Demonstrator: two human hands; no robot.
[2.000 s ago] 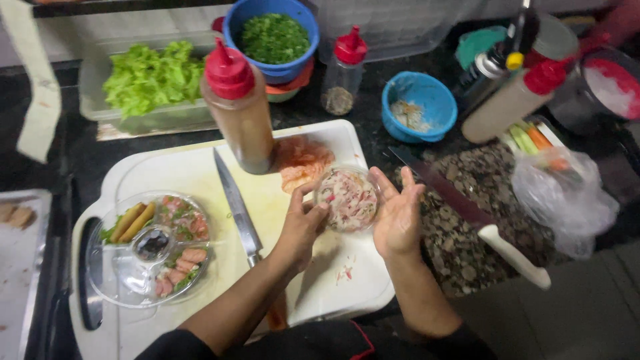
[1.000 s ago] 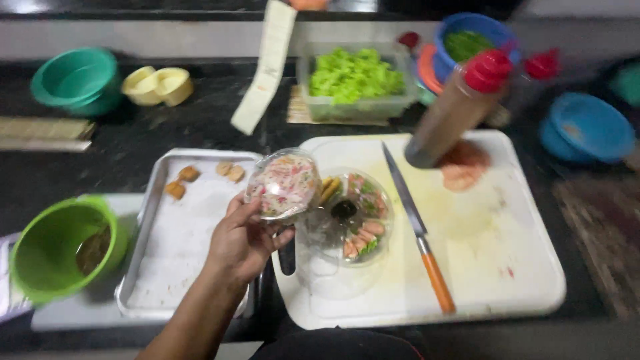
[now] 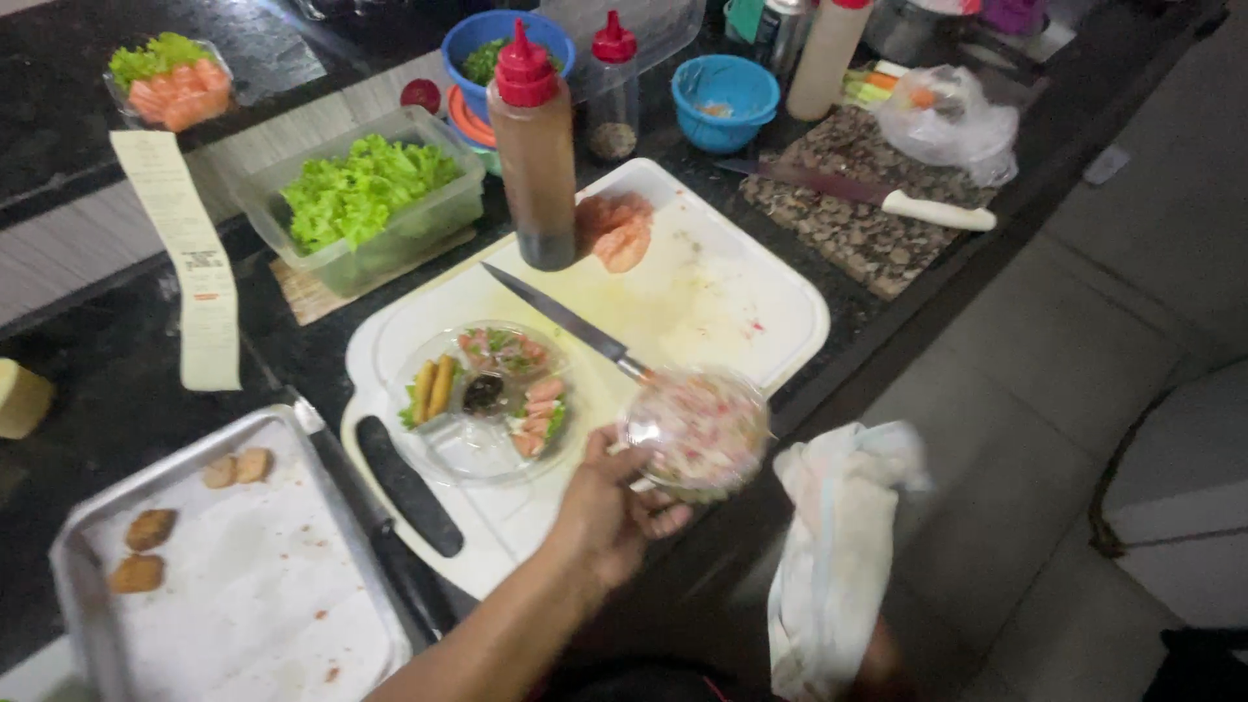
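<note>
My left hand (image 3: pixel 614 512) holds a clear round plastic container (image 3: pixel 700 429) of shredded pinkish-white food, above the near edge of the white cutting board (image 3: pixel 702 283). My right hand is hidden behind a pale cloth (image 3: pixel 838 546); only part of the forearm shows below it, and the cloth hangs as if gripped. On the board lie a divided clear round tray (image 3: pixel 453 444) with rolls, salmon pieces and a dark center, a knife (image 3: pixel 556 312) reaching under the held container, and raw pink fish slices (image 3: pixel 619 229) beside an upright squeeze bottle (image 3: pixel 534 166) of brown sauce.
A metal tray (image 3: pixel 224 585) with browned pieces is at left, a black-handled knife (image 3: pixel 390 536) along its edge. Behind stand a lettuce container (image 3: pixel 361 234), a blue bowl (image 3: pixel 726 107) and a pepper bottle (image 3: pixel 614 97). A white-handled knife (image 3: pixel 936 210) rests on a stone slab (image 3: pixel 838 224).
The right hand, bare against the container two seconds ago, is now at the pale cloth. The left hand has kept hold of the container. The view has swung left, then back right.
</note>
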